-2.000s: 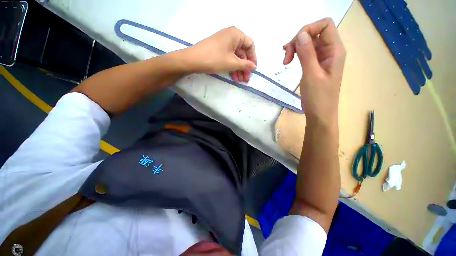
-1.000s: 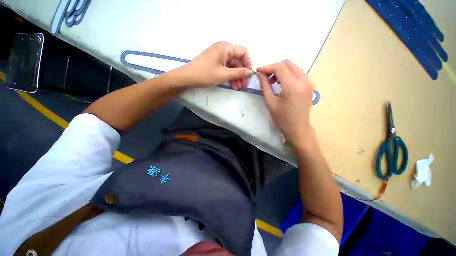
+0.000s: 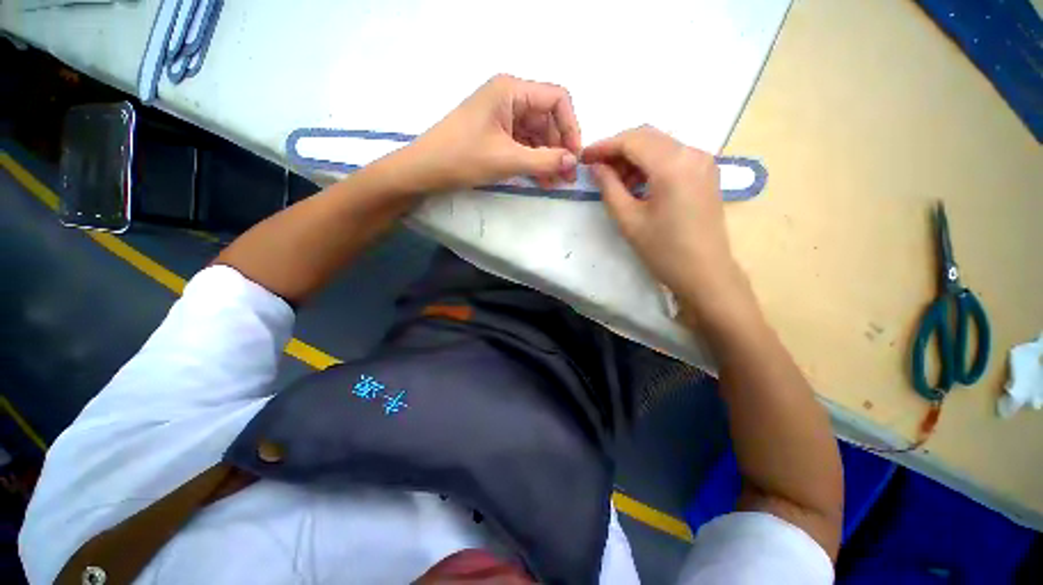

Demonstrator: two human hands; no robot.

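Note:
A long round-ended strap piece (image 3: 743, 179) with a white centre and grey-blue rim lies across the white surface, its right end over the tan board. My left hand (image 3: 509, 135) is above its middle, thumb and index fingertips pinched together. My right hand (image 3: 658, 189) is just right of it, fingertips also pinched and nearly touching the left ones. The hands hide the strap's middle. Whether a tiny bit is held between the fingertips cannot be told.
Green-handled scissors (image 3: 950, 331) and a crumpled white scrap (image 3: 1024, 377) lie on the tan board (image 3: 846, 263). Navy dotted strips (image 3: 1006, 51) are at the upper right. Nested grey-blue loops (image 3: 189, 43) lie at the upper left, a phone-like object (image 3: 98, 166) at the left.
My right hand has come from raised at the right to meet my left hand over the strap. The strap now lies more level. The view has shifted, so the scissors appear further right.

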